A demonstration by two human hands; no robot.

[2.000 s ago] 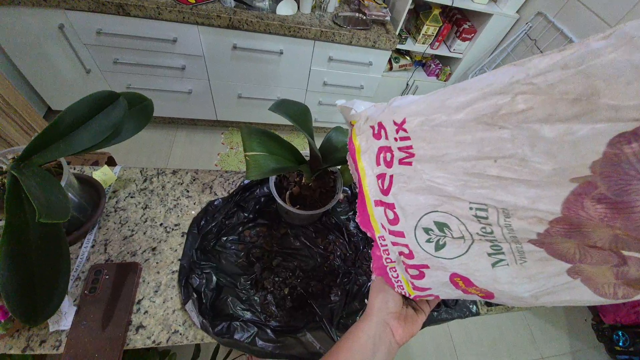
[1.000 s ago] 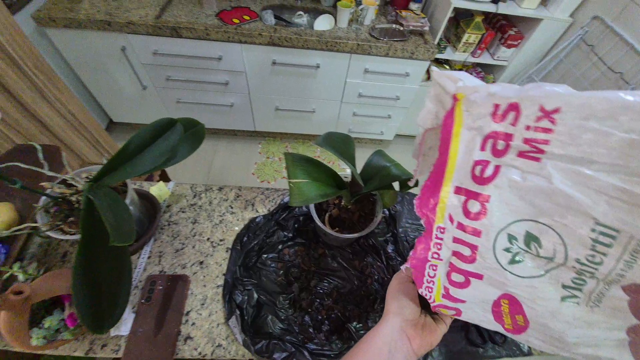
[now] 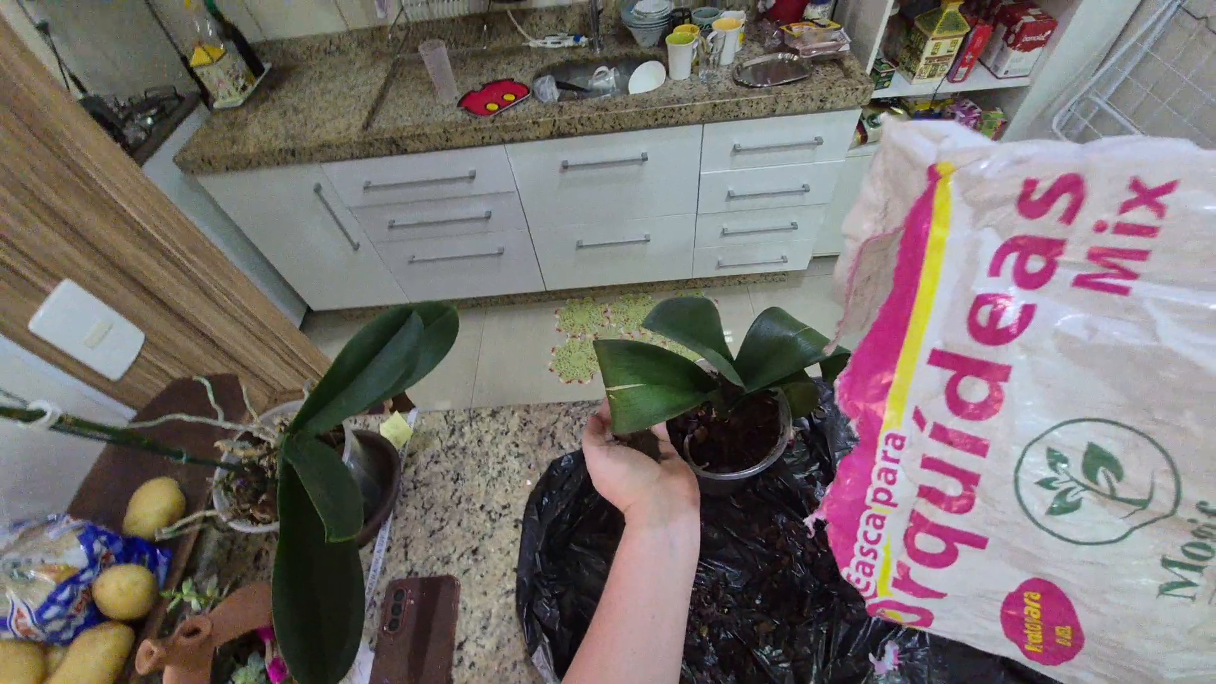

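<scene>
My left hand (image 3: 641, 467) is cupped at the left side of a clear plastic pot (image 3: 736, 467), its fingers partly under a leaf. Dark material shows at the palm; whether the hand holds it is unclear. An orchid with broad green leaves (image 3: 655, 380) stands upright in the pot, in dark bark. Beneath the pot lies a black plastic bag (image 3: 589, 532) with loose dark bits on it. A large white and pink bag of orchid bark mix (image 3: 1026, 408) hangs tilted at the right, its torn end towards the pot. My right hand is not in view.
A second potted orchid (image 3: 323, 465) stands at the left of the granite counter, by a smartphone (image 3: 416, 627), a terracotta planter (image 3: 214, 632) and potatoes (image 3: 128, 591). Beyond are white drawers (image 3: 608, 190) and a sink counter with cups (image 3: 680, 52).
My left hand has let go of the bark bag's lower edge and moved left to the side of the pot. The view has shifted, showing more of the left side.
</scene>
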